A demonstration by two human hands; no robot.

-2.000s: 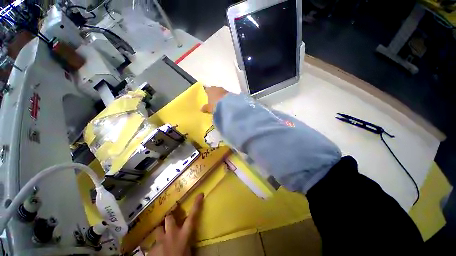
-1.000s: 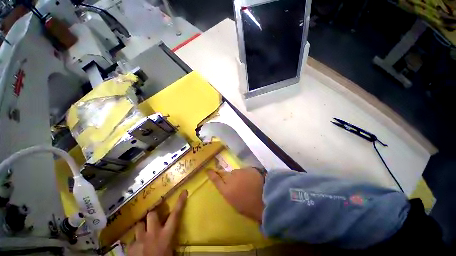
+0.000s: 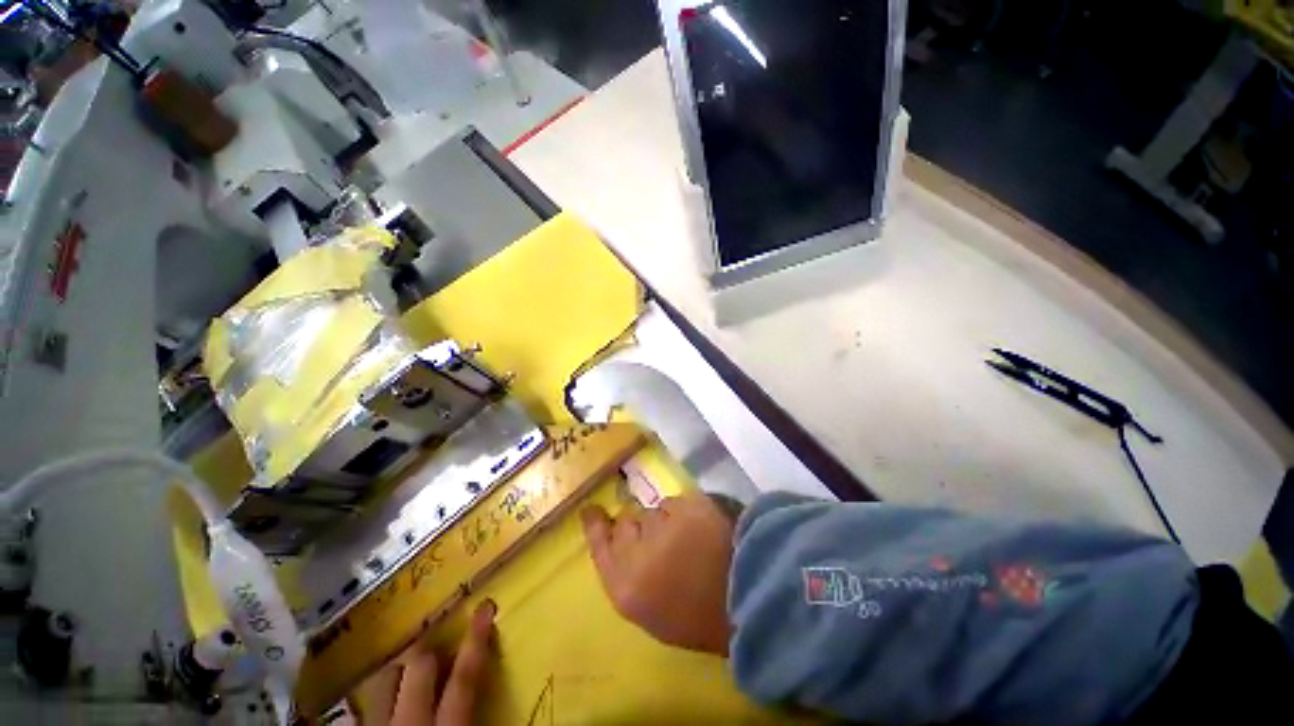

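A yellow panel (image 3: 610,638) lies flat in front of the marked clamp bar (image 3: 476,532), an amber strip with black handwritten numbers. More yellow sheet (image 3: 546,298) shows behind the bar. My right hand (image 3: 664,567) rests on the panel near the bar's right end, its fingertips on the yellow surface. My left hand (image 3: 433,688) is cut off by the bottom edge; its fingers lie on the panel close to the bar. Both hands hold nothing that I can see. The perforated metal strip (image 3: 426,511) runs behind the bar.
The sewing machine head (image 3: 85,326) stands left, with a white hose (image 3: 234,560) in front. A taped plastic-covered piece (image 3: 305,348) sits behind the bracket. A tablet (image 3: 795,135) stands at the back. Black snips (image 3: 1064,390) lie right on a cord. White sheet (image 3: 695,411) shows beside the bar.
My right hand has come from the far corner of the yellow sheet to the panel before the bar. Over the last second it has stayed there, and my left fingers have shifted slightly down.
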